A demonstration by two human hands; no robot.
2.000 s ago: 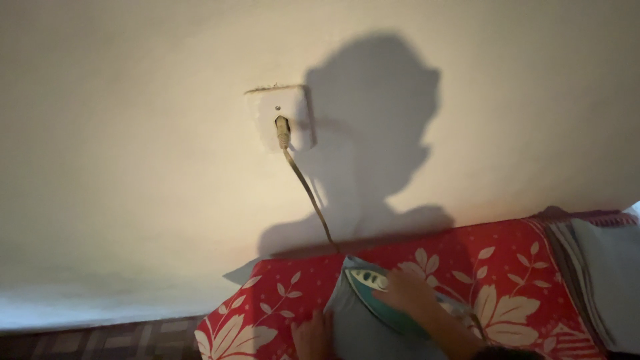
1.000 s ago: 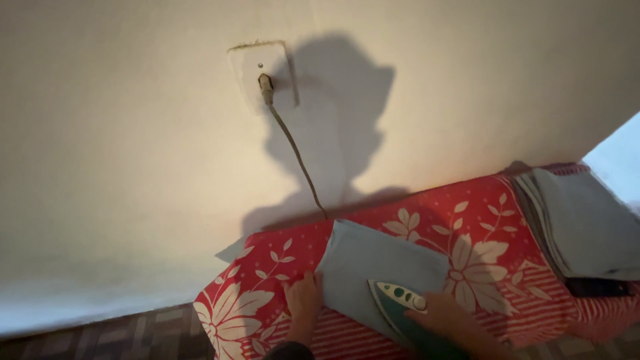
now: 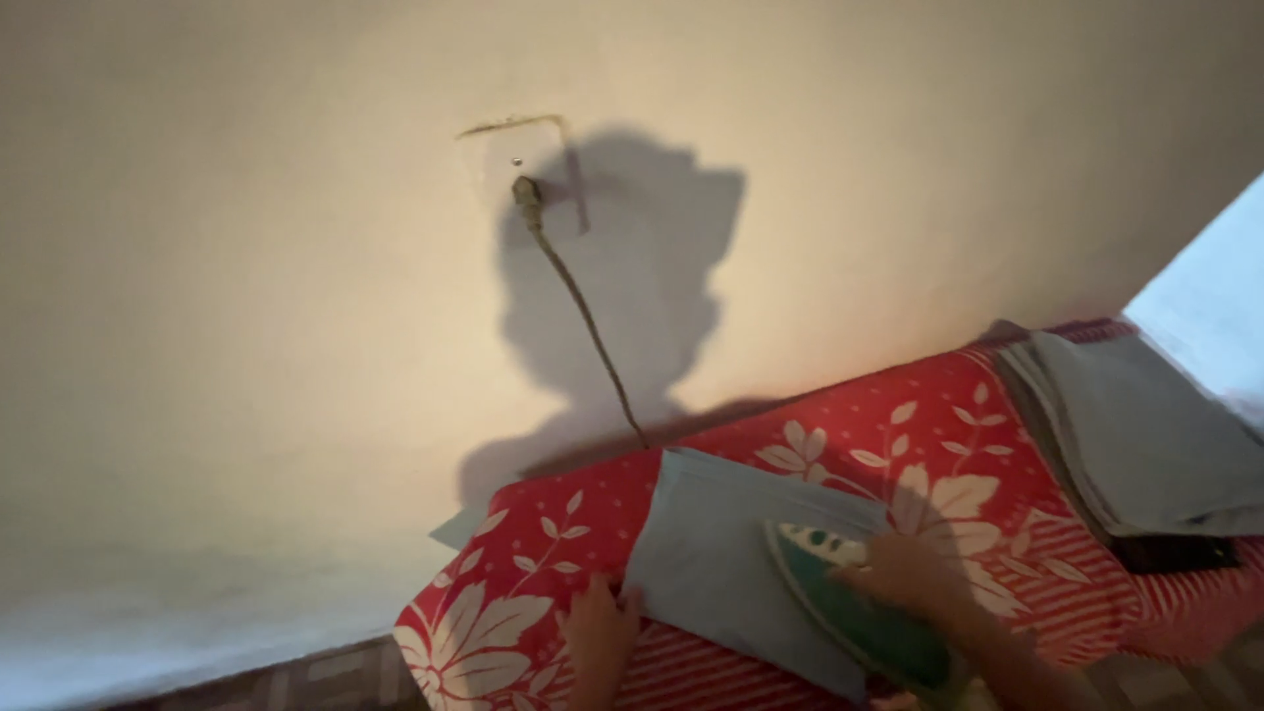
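My right hand (image 3: pixel 904 573) is closed around the handle of a green and white clothes iron (image 3: pixel 859 617), whose tip points up and left. The iron rests on a folded light blue-grey cloth (image 3: pixel 706 553), over its right part. At the cloth's lower left edge lies my left hand (image 3: pixel 600 627), its fingers on the edge and the red cover. Beneath the cloth is a red floral fabric cover (image 3: pixel 583 553) with pale leaves and striped parts.
A power plug (image 3: pixel 528 197) sits in a wall socket (image 3: pixel 494 163), and its cord (image 3: pixel 592 331) runs down behind the red cover. Folded grey cloths (image 3: pixel 1136 425) lie at the right, beside a dark flat object (image 3: pixel 1175 553). The wall borders the cover's far edge.
Two seconds ago the iron was near the cloth's far end; by one second ago it had moved toward me. It is still on the cloth in my right hand. The view has shifted.
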